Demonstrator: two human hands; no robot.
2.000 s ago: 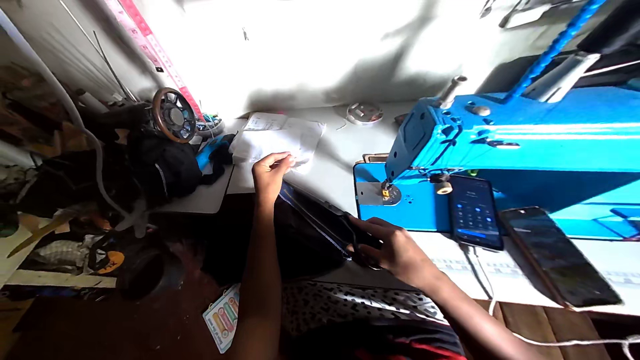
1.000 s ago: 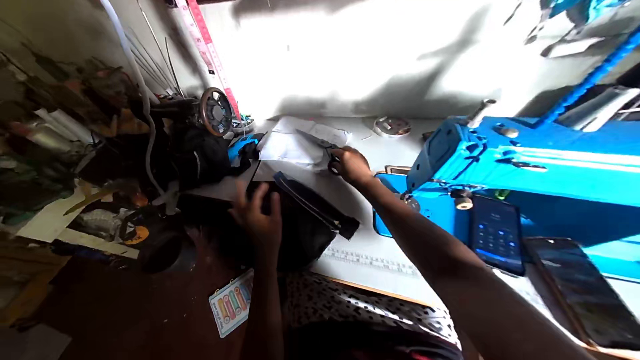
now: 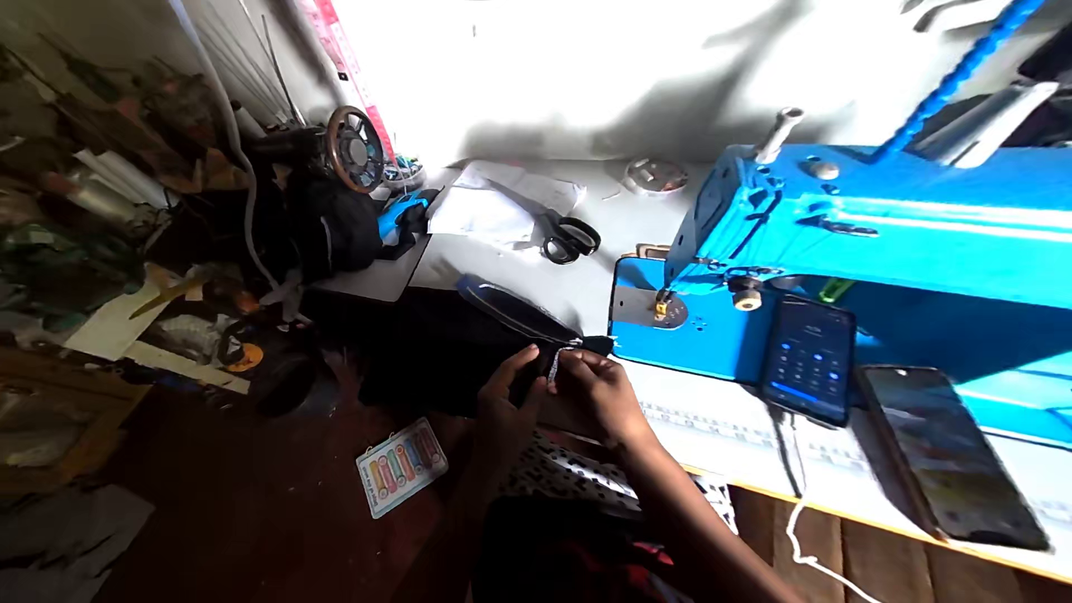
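Observation:
A piece of black fabric (image 3: 410, 343) with a zipper (image 3: 511, 308) along its upper side lies over the table's front edge. My left hand (image 3: 511, 402) holds its right end from the left, fingertips near a pale strip at the zipper's end. From the right, my right hand (image 3: 599, 389) pinches the same end. Beyond the hands, black-handled scissors (image 3: 571, 239) lie on the table, their blades against white paper (image 3: 481, 213). To the right stands a blue sewing machine (image 3: 888, 218), its presser foot (image 3: 662, 308) close to the fabric's end.
Two phones (image 3: 811, 360) (image 3: 950, 452) lie by the machine, one with a white cable (image 3: 796, 519). A printed ruler (image 3: 737, 427) runs along the table's front. Behind are a small round dish (image 3: 656, 176) and a handwheel (image 3: 355, 149). A printed card (image 3: 402, 467) lies lower left, near cluttered materials.
The scissors, in my right hand near the paper a second ago, now lie on the table. My right hand has come back to the fabric's end beside my left hand.

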